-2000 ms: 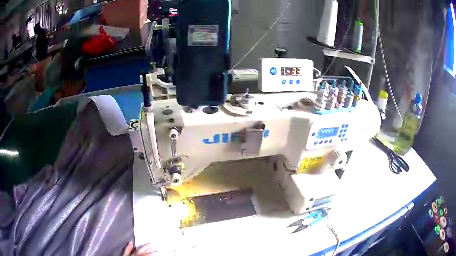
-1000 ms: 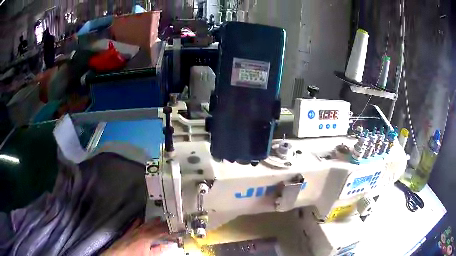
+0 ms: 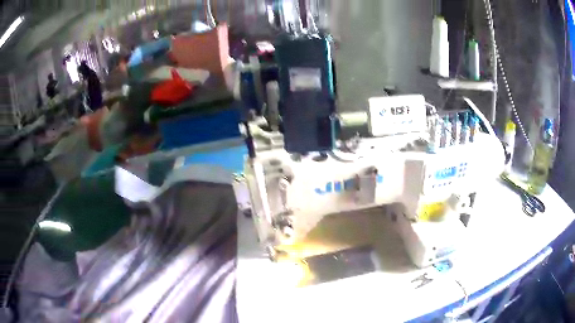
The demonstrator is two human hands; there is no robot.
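Observation:
The shiny grey-purple cloth point(image 3: 183, 252) lies in folds over the left side, reaching the left edge of the white machine table. A white strip point(image 3: 134, 185) curls up at the cloth's back end. The white sewing machine point(image 3: 340, 184) stands right of the cloth. Its needle area point(image 3: 282, 252) is lit yellow, beside the dark needle plate point(image 3: 340, 264), and no cloth shows on the plate. Blue thread snips point(image 3: 441, 266) lie right of the plate. Neither my left hand nor my right hand is in the picture. The frame is blurred.
Black-handled shears point(image 3: 531, 203) and a bottle of yellowish liquid point(image 3: 541, 165) are at the far right. A dark teal slab point(image 3: 307, 94) stands above the machine head. Thread cones point(image 3: 439, 49) are behind. A red bag point(image 3: 171, 88) and blue bin point(image 3: 200, 128) are back left. People appear far left.
The view has shifted, showing more of the left side and the workshop. The hand seen near the needle area and cloth one second ago is out of the picture.

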